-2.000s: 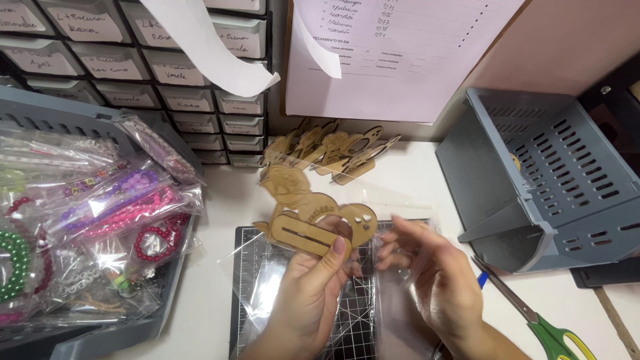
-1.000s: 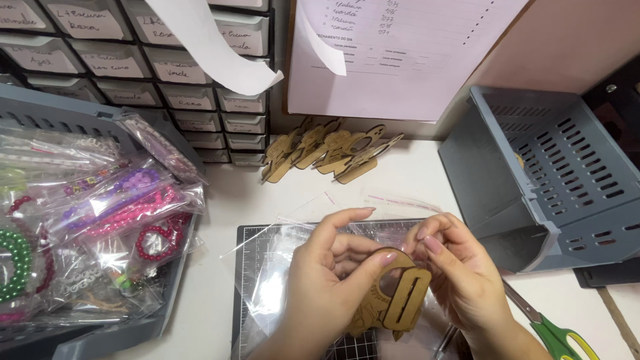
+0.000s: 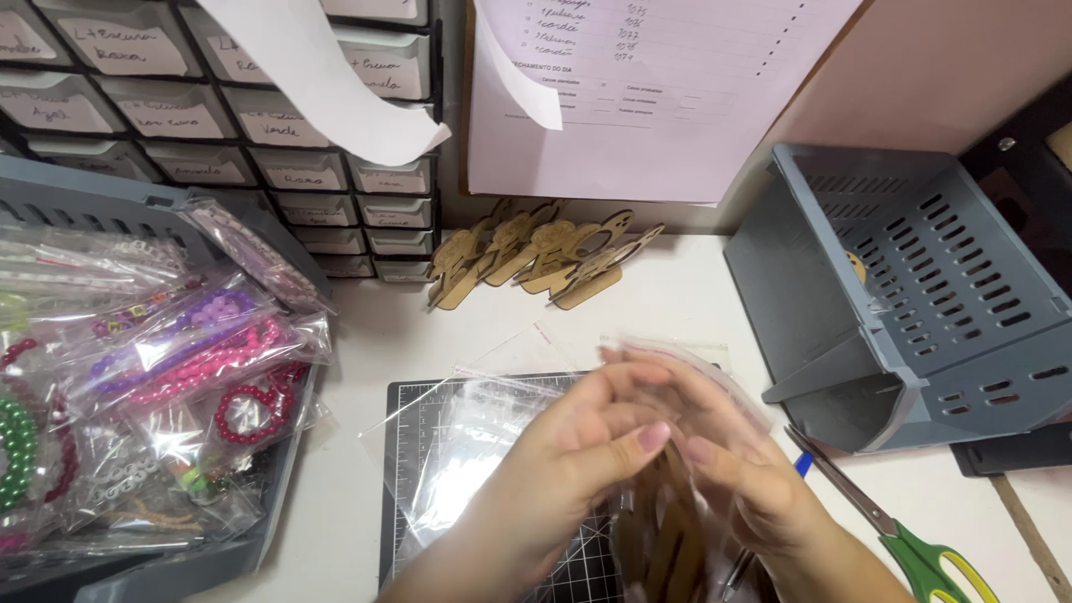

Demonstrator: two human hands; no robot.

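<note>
My left hand (image 3: 578, 461) and my right hand (image 3: 737, 461) meet over a black gridded cutting mat (image 3: 578, 578), both blurred, with thumbs close together. Between and below them are flat wooden cutouts (image 3: 662, 536), which appear to be inside a clear plastic bag (image 3: 712, 377) that both hands hold near its top. More clear bags (image 3: 486, 427) lie on the mat's left part. Several similar wooden cutouts (image 3: 544, 255) lean in a row on the white table behind the hands.
On the left, a grey bin (image 3: 276, 502) holds bagged bead jewellery (image 3: 218, 360) beside labelled small drawers (image 3: 310, 167). To the right are an open grey basket (image 3: 779, 251) and green-handled scissors (image 3: 888, 519). A clipboard sheet (image 3: 603, 151) hangs behind.
The wooden cutouts, earlier held bare in my left hand, now hang lower between both hands, apparently within clear plastic. My right hand has come in close to my left.
</note>
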